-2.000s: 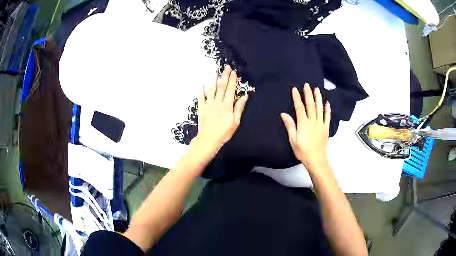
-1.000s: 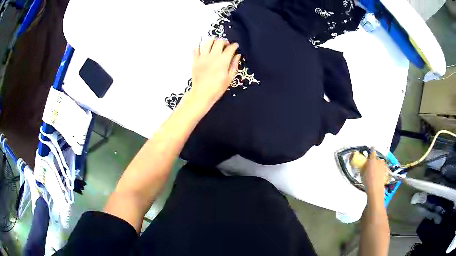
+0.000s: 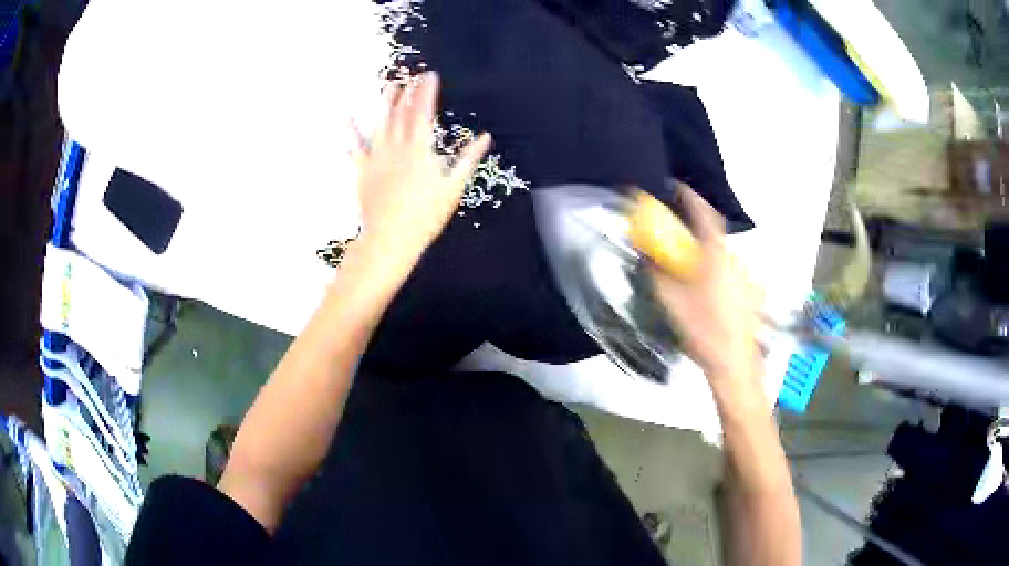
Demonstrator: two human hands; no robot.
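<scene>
A black garment (image 3: pixel 531 111) with cream-gold embroidery lies on the white padded board (image 3: pixel 255 100). My left hand (image 3: pixel 404 177) lies flat with spread fingers on the garment's embroidered left edge, holding nothing. My right hand (image 3: pixel 708 276) is closed around the yellow handle of the steam iron (image 3: pixel 597 271). The iron is blurred, over the lower right part of the garment, its pointed end toward the upper left. I cannot tell whether its sole touches the cloth.
A blue slotted iron rest (image 3: pixel 804 370) is at the board's right edge, with a whitish hose (image 3: pixel 924 365) running right. A dark rectangle (image 3: pixel 143 210) lies on the board's left part. White hangers (image 3: pixel 94 415) hang at lower left.
My right hand first left the garment and took the iron's handle at the rest, then brought the iron left over the garment. My left hand stays at the embroidered edge, fingers now more spread.
</scene>
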